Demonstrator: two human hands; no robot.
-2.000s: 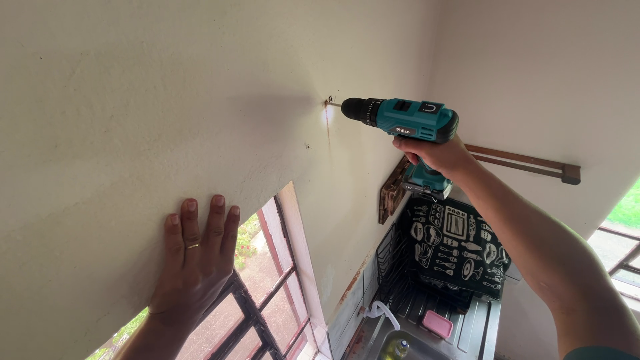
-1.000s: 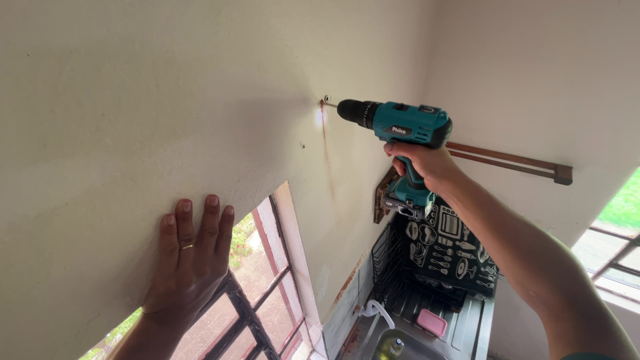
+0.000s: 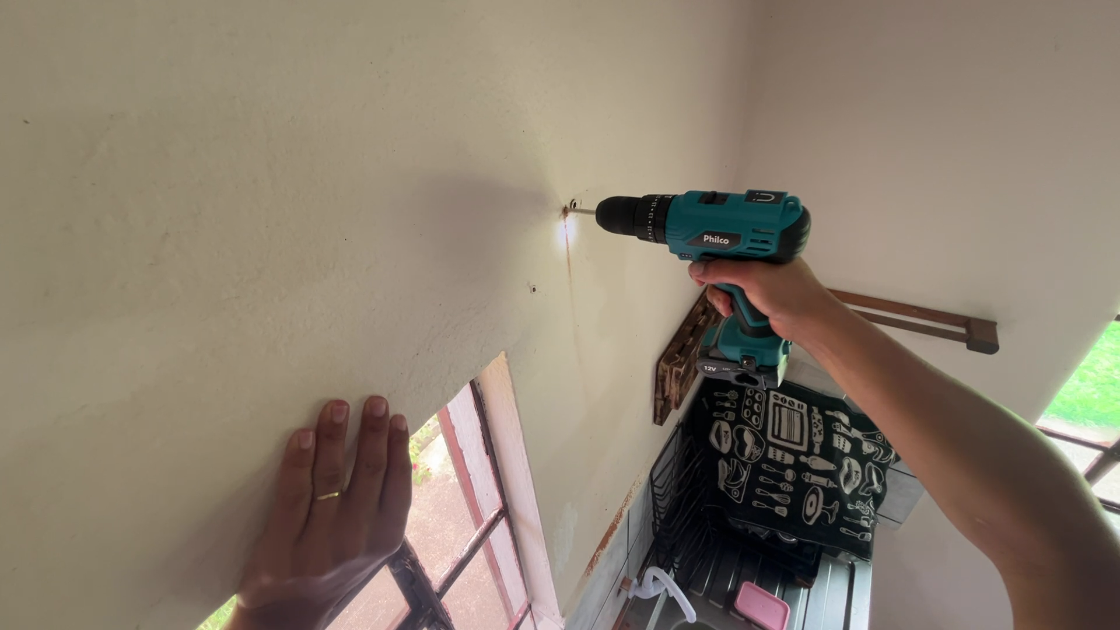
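My right hand (image 3: 770, 293) grips the handle of a teal and black Philco cordless drill (image 3: 731, 226). The drill points left, and the tip of its thin bit (image 3: 581, 211) meets the pale painted wall (image 3: 394, 219). The drill's lamp throws a bright spot just below the tip, and a reddish-brown streak of dust runs down the wall from there. A dark-rimmed hole shows right beside the bit, and a smaller hole lies lower left. My left hand (image 3: 337, 507), a ring on one finger, lies flat on the wall above the window, holding nothing.
Below are a barred window (image 3: 472, 525), a carved wooden piece (image 3: 682, 359) on the wall, a dark printed cloth (image 3: 792, 464) over a black dish rack (image 3: 674, 490), a white tap spout (image 3: 661, 591) and a pink container (image 3: 761, 605) by the sink. A wooden rail (image 3: 919, 317) is on the right wall.
Dust has run further down the wall below the bit than two seconds ago. My right hand still holds the drill at the wall, and my left hand has stayed flat against it.
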